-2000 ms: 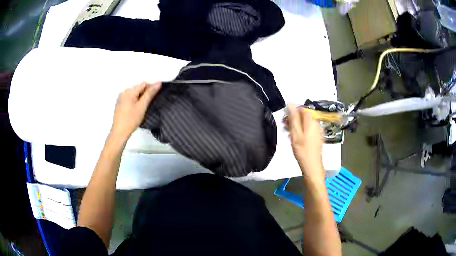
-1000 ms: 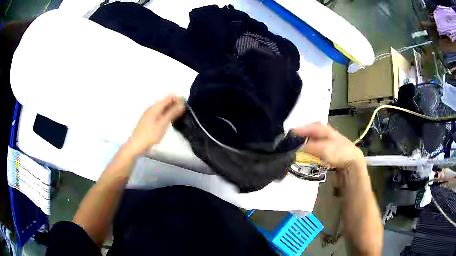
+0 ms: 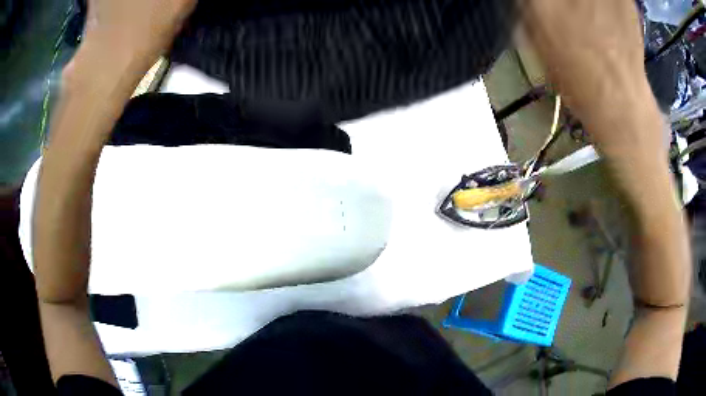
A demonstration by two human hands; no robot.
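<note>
The black garment (image 3: 348,58) is raised at the top of the picture, with its pinstriped inside facing me, blurred and cut off by the top edge. A narrow black part of it, perhaps a sleeve (image 3: 209,120), lies along the far side of the white padded board (image 3: 232,213). My forearms reach up on both sides of the garment. Both my hands are beyond the top edge, so their grip is hidden. The steam iron (image 3: 486,197) with its yellow-orange handle rests on the white table (image 3: 422,263), right of the board.
A hose runs from the iron to the right, behind my right forearm. A light-blue slotted stool or basket (image 3: 538,305) stands below the table's right corner. A dark patch (image 3: 114,309) lies at the near left, and a printed sheet shows below it.
The garment has moved off the near part of the board, up and away to the top edge. My hands have moved up out of view. The iron is now uncovered.
</note>
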